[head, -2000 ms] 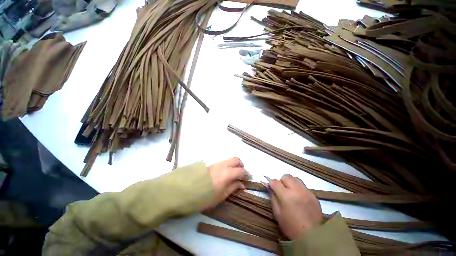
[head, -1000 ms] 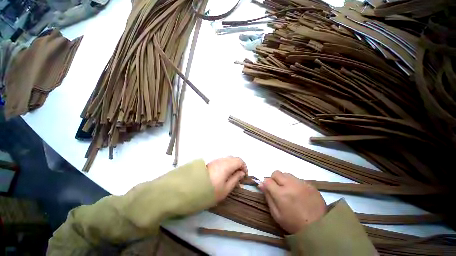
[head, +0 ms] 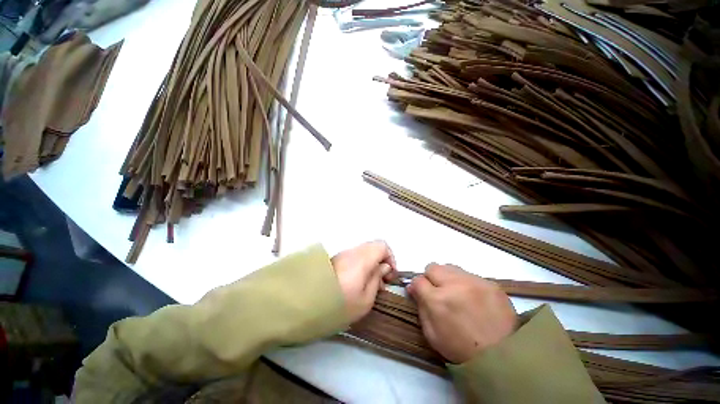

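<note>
My left hand (head: 363, 276) pinches the end of a brown strap (head: 584, 292) between thumb and fingers at the lower middle. The strap runs to the right, past my right hand, toward the heap. My right hand (head: 459, 309) is closed close beside the left one. A small dark and silver pointed tip (head: 405, 278) shows between the hands; the rest of the tool is hidden in my right fingers. A near bundle of brown straps (head: 395, 319) lies under both hands.
A thin group of straps (head: 474, 229) lies beyond my right hand. A large strap heap (head: 553, 118) fills the right. A fanned bundle (head: 229, 118) lies upper left, over a dark flat object (head: 126, 195). Brown leather pieces (head: 59, 99) sit at the far-left edge of the white table (head: 339, 205).
The view has shifted, so the straps sit slightly higher in the picture. My hands have drawn closer together at the strap end. The separate lower strap end at the front edge no longer shows.
</note>
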